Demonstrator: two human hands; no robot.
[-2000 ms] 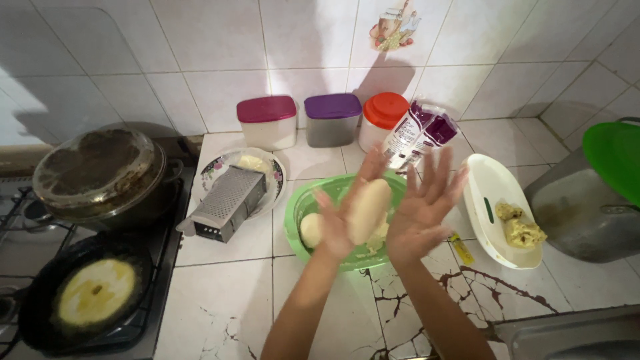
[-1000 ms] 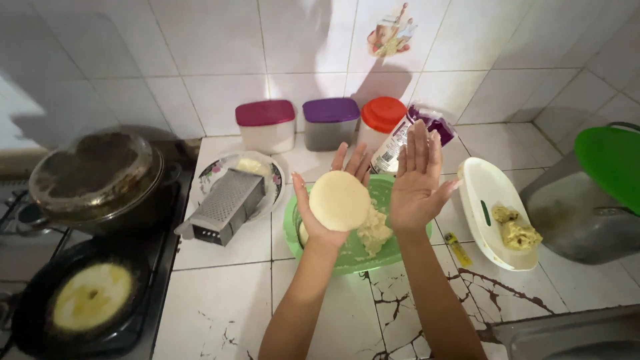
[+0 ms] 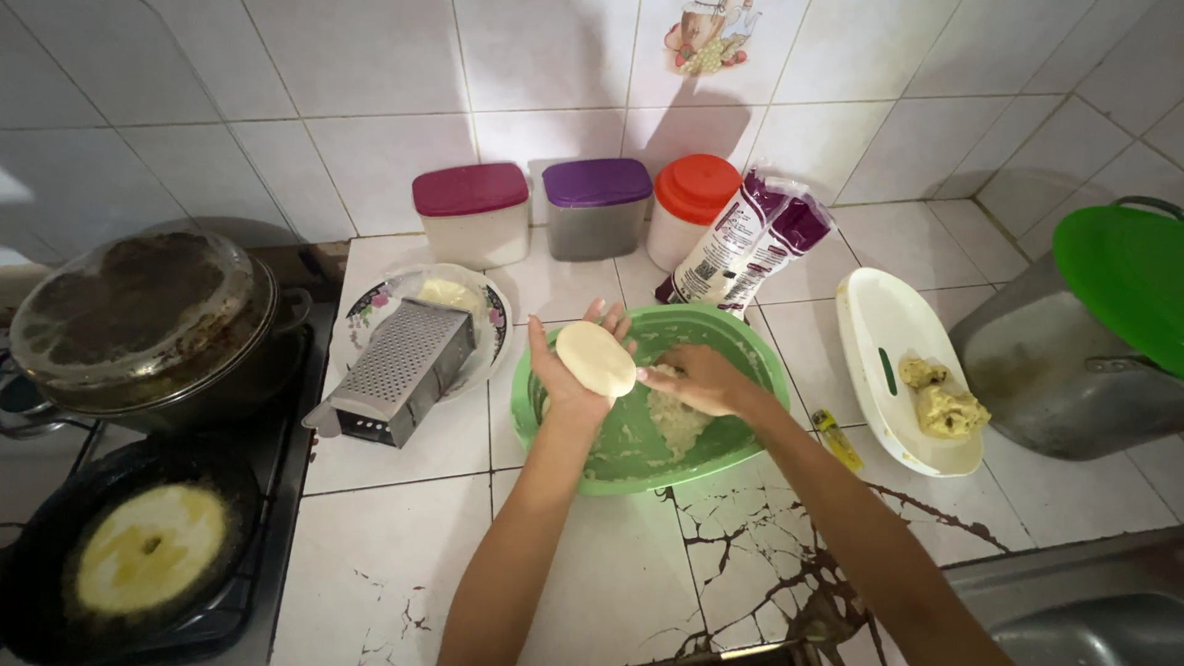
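Note:
A flat round of pale dough (image 3: 596, 359) lies on the upturned palm of my left hand (image 3: 566, 381), over the left side of a green plastic basin (image 3: 638, 472). My right hand (image 3: 696, 379) reaches into the basin at the mass of dough (image 3: 680, 421), its fingertips near the edge of the round; the fingers partly cover the dough mass, so whether they grip any cannot be told. Smears of dough coat the basin's inside.
At left, a flat dough round (image 3: 153, 550) sits in a black frying pan (image 3: 231, 472) beside a lidded pot (image 3: 176, 388). Around the basin stand a metal box grater (image 3: 407, 365) on a flowered plate (image 3: 495, 338), lidded containers (image 3: 597, 222), a plastic bag (image 3: 731, 245), a white dish (image 3: 865, 370) and a yellow lighter (image 3: 837, 441).
My right hand has gone from being raised, palm open, down into the basin at the dough. The dough round, between both hands at first, now rests on my left palm, tilted more than a second ago.

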